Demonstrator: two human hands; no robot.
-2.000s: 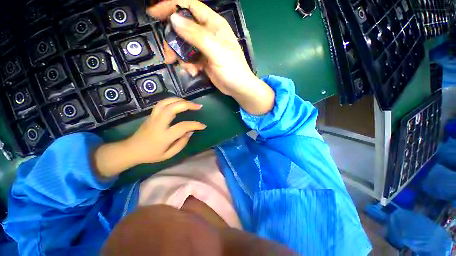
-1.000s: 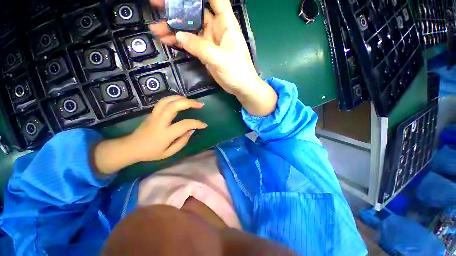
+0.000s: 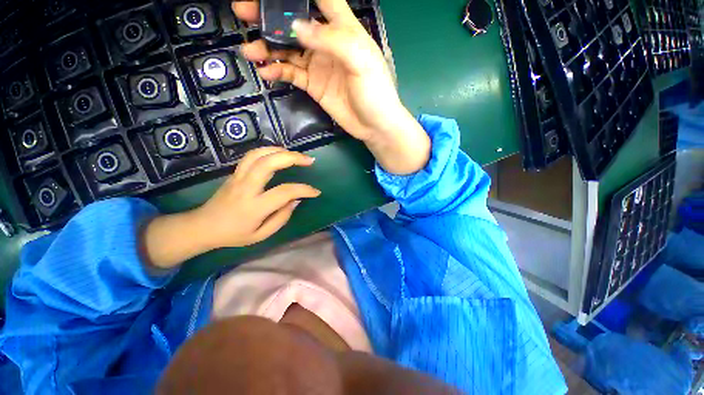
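My right hand (image 3: 332, 73) holds a black device unit (image 3: 282, 21) at the top edge of the view, above the tray. Its screen faces up and shows small coloured marks, blue-green and red; my thumb lies at its lower right corner. My left hand (image 3: 251, 199) rests at the bench's near edge with fingers apart, holding nothing. A large black blister tray (image 3: 185, 109) lies at the left. Its pockets hold several black units with ringed centres, one with a bright white centre (image 3: 212, 69). The pocket (image 3: 305, 116) below my right hand is bare.
A small round dark part with a bright rim (image 3: 477, 17) lies on the green mat (image 3: 451, 85) at the top. More black trays (image 3: 590, 85) lean at the right bench edge. Another tray (image 3: 634, 231) stands lower right, near blue stools (image 3: 656, 297).
My right hand has raised the unit from over the tray towards the top edge and turned its screen up. The screen marks have changed. My left hand has stayed almost still.
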